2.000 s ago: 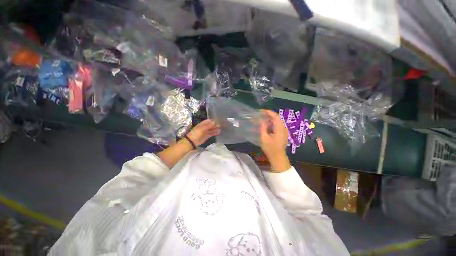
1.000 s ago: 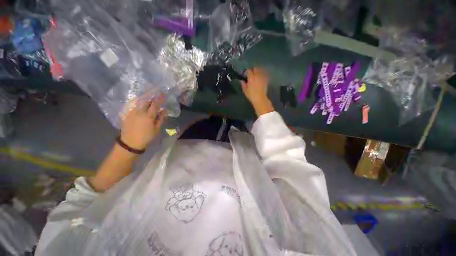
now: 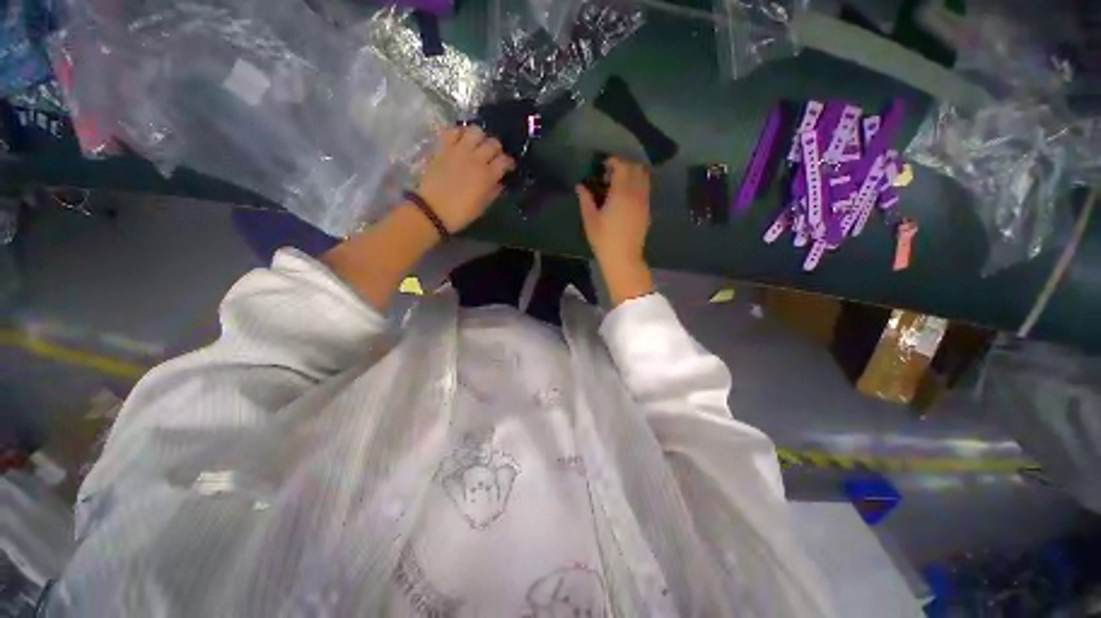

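My left hand (image 3: 465,179) lies at the edge of a cluster of black parts (image 3: 522,130) on the dark green surface; its fingertips touch the cluster, and whether it grips a piece is hidden. My right hand (image 3: 621,220) is just right of it, with a small black part (image 3: 599,176) between thumb and fingers. A black strap (image 3: 636,118) lies above my right hand. Short black pieces (image 3: 709,193) lie to its right. Loose purple printed strips (image 3: 833,181) form a pile further right, with a pinkish piece (image 3: 904,245) beside it.
Large crumpled clear bags (image 3: 229,103) cover the left of the green bench (image 3: 688,260). A shiny bag (image 3: 429,54) lies behind the black cluster. More clear bags (image 3: 1008,169) lie at right. An open brown carton (image 3: 901,353) stands below the bench.
My left hand has left the large clear bag and moved right to the black cluster. My right hand has moved slightly down. A black strap now lies separately above it.
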